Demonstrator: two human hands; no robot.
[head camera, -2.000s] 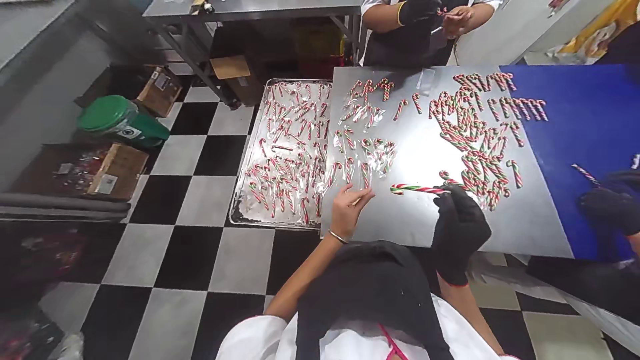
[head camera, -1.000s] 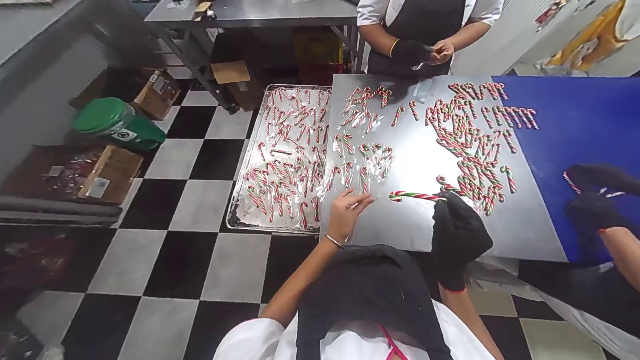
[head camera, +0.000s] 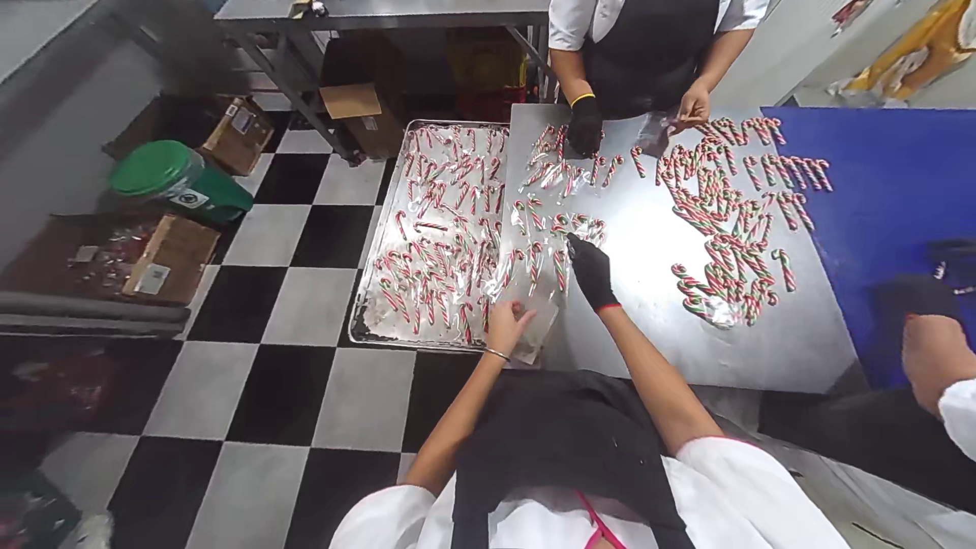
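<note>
My left hand (head camera: 509, 326), bare with a bracelet at the wrist, is at the near left edge of the metal table (head camera: 648, 335), its fingers on a clear plastic bag (head camera: 540, 324). Gloved in black, my right hand (head camera: 591, 271) reaches over the table, fingertips at a small group of candy canes (head camera: 587, 227); whether it grips one I cannot tell. Wrapped candy canes (head camera: 535, 263) lie between my hands. A large pile of candy canes (head camera: 717, 198) spreads over the table's right half. To the left, a metal tray (head camera: 364, 293) holds many wrapped canes.
Across the table a co-worker's gloved hand (head camera: 585, 130) and bare hand (head camera: 692, 107) are among canes and a bag. Another person's gloved hand (head camera: 926, 293) is over the blue surface (head camera: 884, 221) at right. A green bin (head camera: 179, 179) and cardboard boxes (head camera: 171, 259) stand on the floor at left.
My right hand has moved left and away from me, and the candy cane it held is no longer seen in it. My left hand is now at a clear bag. The co-worker's hands have moved apart.
</note>
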